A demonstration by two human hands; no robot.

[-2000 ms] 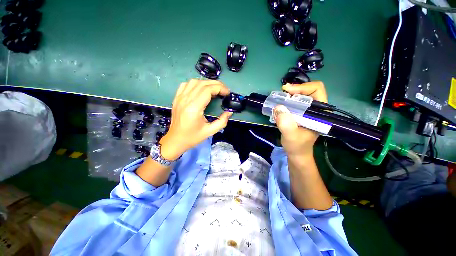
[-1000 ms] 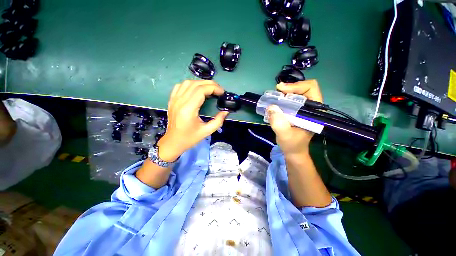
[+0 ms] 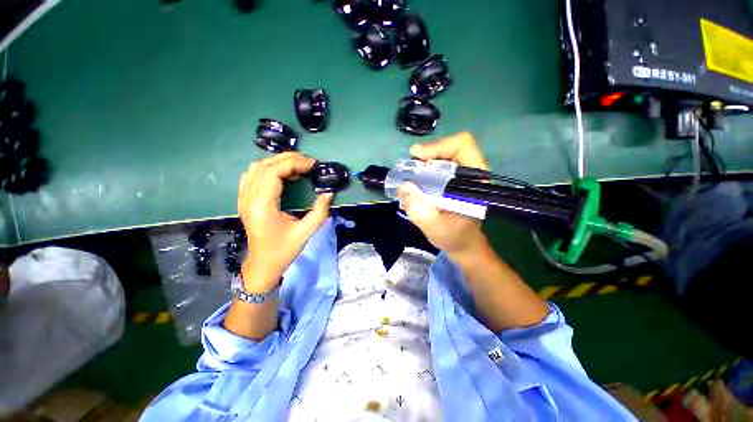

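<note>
My left hand (image 3: 277, 210) holds a glossy black plastic housing (image 3: 330, 176) between thumb and fingertips at the bench's front edge. My right hand (image 3: 450, 202) grips the black glue syringe (image 3: 516, 203) like a thick pen around its clear printed sleeve (image 3: 419, 177). The syringe lies nearly level, its bluish needle (image 3: 356, 175) pointing left at the housing's right side. Whether the tip touches the housing is too small to tell. The green adapter (image 3: 584, 221) is on the syringe's rear, with a translucent hose (image 3: 640, 239) running from it.
Two loose housings lie behind my left hand and several more (image 3: 418, 115) behind my right. A dark pile (image 3: 21, 148) is at far left. The black controller (image 3: 673, 62) and white cord (image 3: 575, 91) are at right. A blister tray (image 3: 186, 280) hangs below the bench edge (image 3: 124, 229). A person's white-covered part (image 3: 58, 321) is lower left.
The view has shifted and turned, so hands and bench items appear further left. A small gap now shows between the housing and the syringe's black nose. Both hands keep their holds.
</note>
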